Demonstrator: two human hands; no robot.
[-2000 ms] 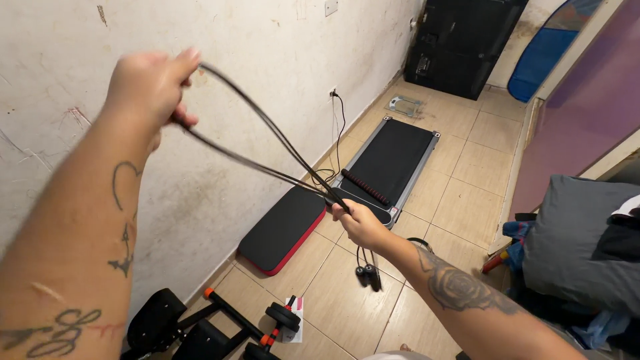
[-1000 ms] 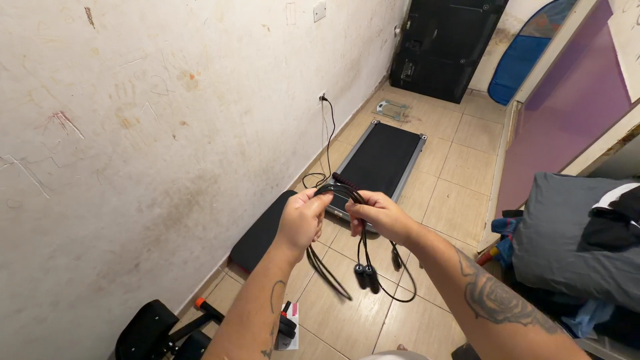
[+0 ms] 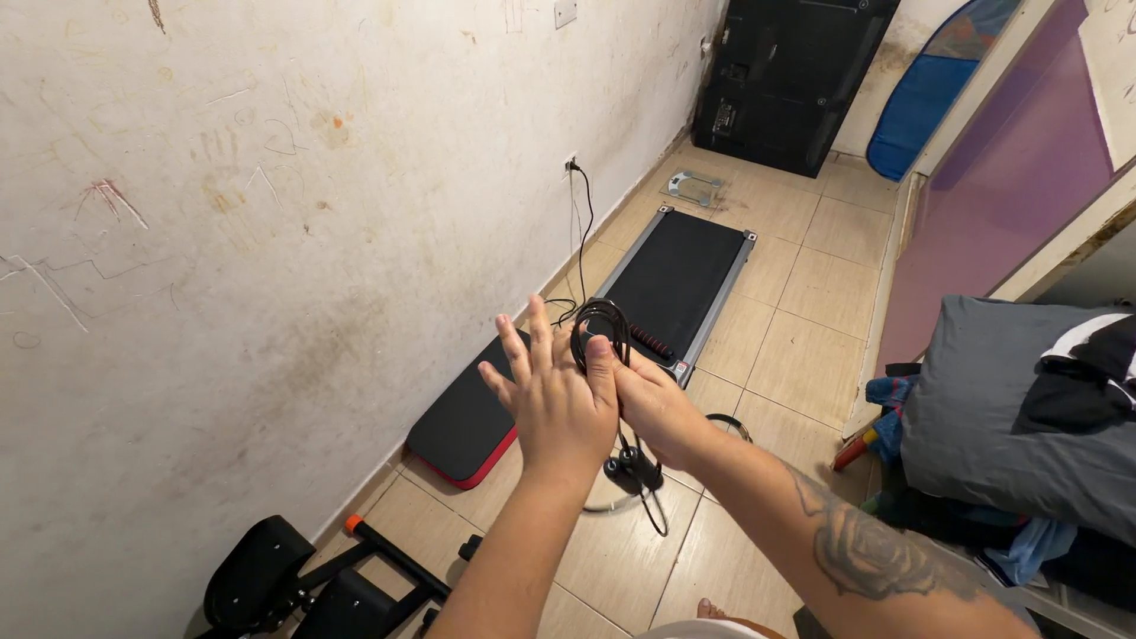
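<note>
A black jump rope (image 3: 603, 306) is bunched in small loops between my two hands. My right hand (image 3: 655, 404) is closed around the coil from the right side. Against the coil lies the thumb of my left hand (image 3: 564, 386), whose other fingers are spread apart and point up and left. The two black rope handles (image 3: 633, 470) hang below my hands, with a loop of rope beneath them. My right palm and part of the coil are hidden.
Ahead on the tiled floor (image 3: 803, 355) lies a walking-pad treadmill (image 3: 679, 275), with a glass scale (image 3: 694, 188) beyond. A black-and-red step platform (image 3: 461, 422) lies by the wall. Exercise equipment (image 3: 390, 550) stands at lower left, a grey pillow (image 3: 994, 408) at right.
Two seconds ago a long loop of rope was stretched between my hands. Now it is gathered into small coils, my hands are together, and my left fingers have spread.
</note>
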